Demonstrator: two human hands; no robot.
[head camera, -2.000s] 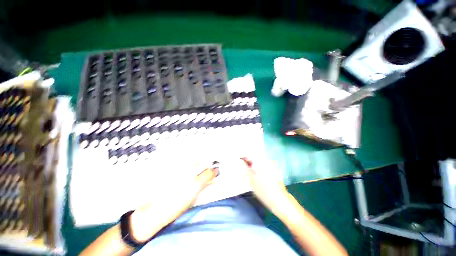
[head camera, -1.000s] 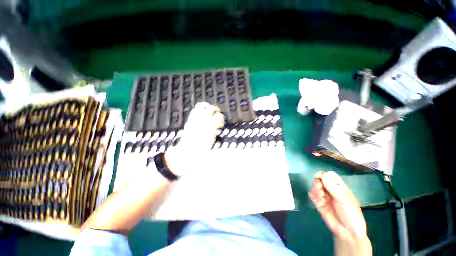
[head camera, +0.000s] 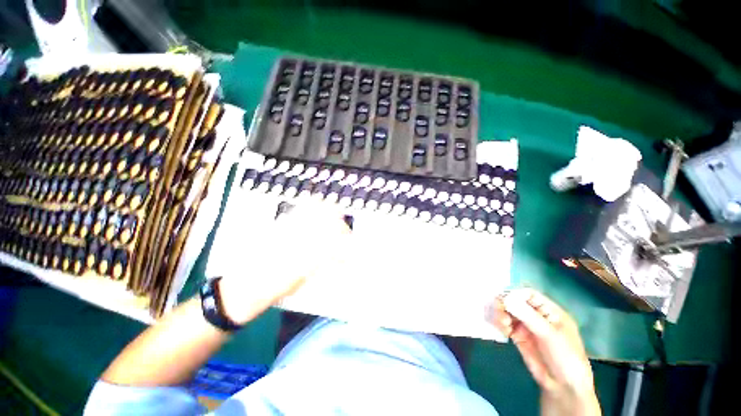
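Small black parts with pale round ends (head camera: 390, 195) stand in rows on the white sheet (head camera: 390, 280). A black blister tray (head camera: 321, 145) lies over the sheet's back edge, with black parts in its channels. My left hand (head camera: 305, 248) is palm down over the sheet, washed out and blurred, just in front of the rows. A dark part shows at its fingertips; whether it is gripped or standing there is unclear. My right hand (head camera: 543, 329) is at the sheet's front right corner, fingers curled; no held part can be made out.
Stacked part layers (head camera: 89, 175) with brown edges stand at the left. Right of the sheet are a crumpled white cloth (head camera: 609, 162) and a clamp fixture (head camera: 642, 248) with a metal arm. A white blower (head camera: 719, 179) is cut off at the right edge. A blue crate (head camera: 227, 375) shows below.
The view has swung left. My left hand has come back from the tray to in front of the rows. My right hand, earlier right of the sheet, is now at its front corner.
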